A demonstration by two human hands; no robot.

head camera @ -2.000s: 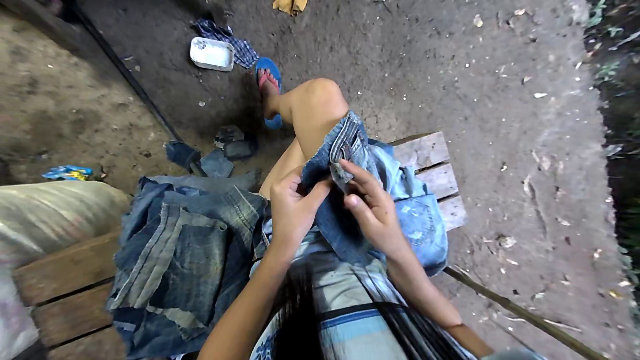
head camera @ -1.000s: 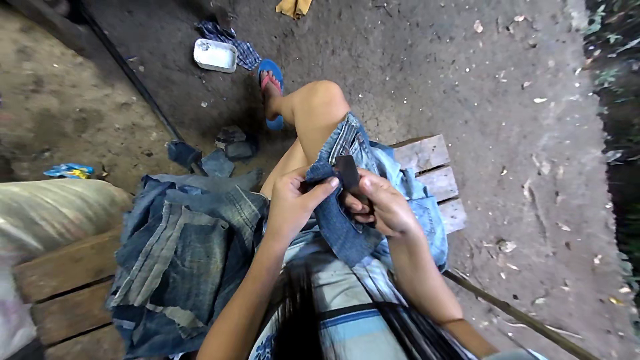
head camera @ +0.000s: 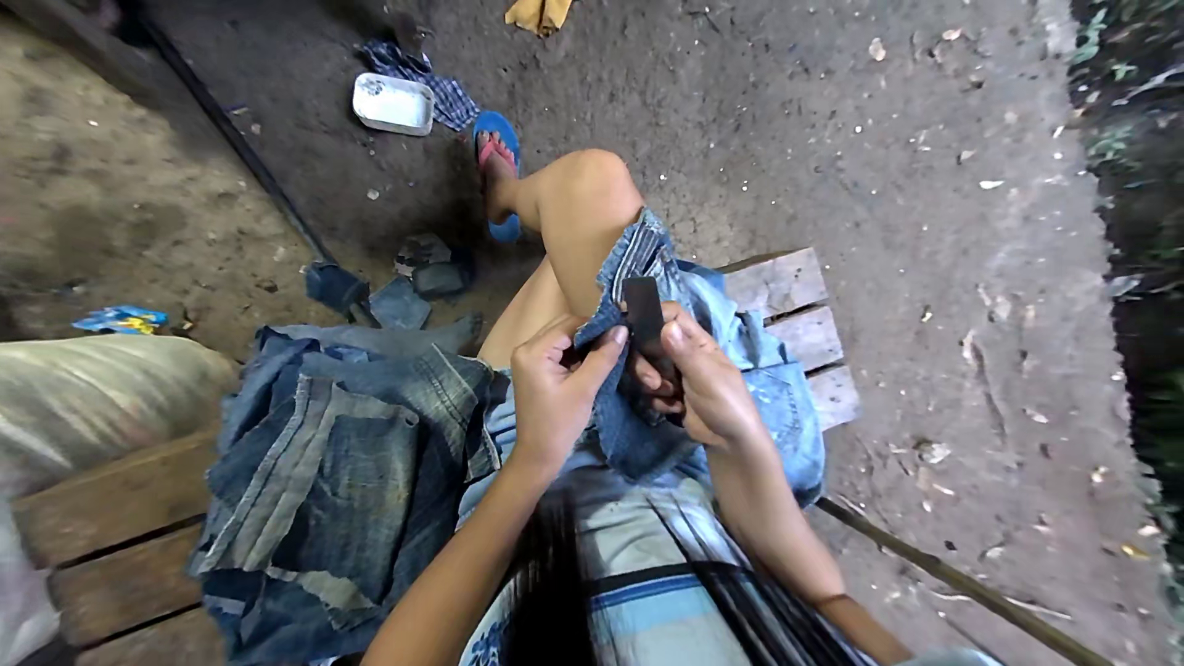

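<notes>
My left hand [head camera: 566, 379] pinches the edge of a blue denim piece [head camera: 624, 435] that lies over my lap. My right hand [head camera: 694, 370] is closed around a flat dark blade-like tool [head camera: 643, 310], which points up and lies against the denim beside my left fingertips. Whether its edge cuts into the cloth cannot be told. Lighter blue denim [head camera: 782, 398] spreads on my lap to the right. Left of me, a pile of cut denim pieces [head camera: 351, 481] rests on the wooden bench.
Wooden bench slats [head camera: 129, 499] show on the left and at the right [head camera: 805, 333]. A pale sack [head camera: 111, 398] lies at the left. On the dirt ground are a white tray [head camera: 393, 104], a checked cloth [head camera: 453, 100], denim scraps [head camera: 400, 303] and a long stick [head camera: 962, 578].
Two seconds ago no dark tool showed clearly and the fingers of both hands were at the denim. Since one second ago, the tool has stayed upright in my right hand with little change.
</notes>
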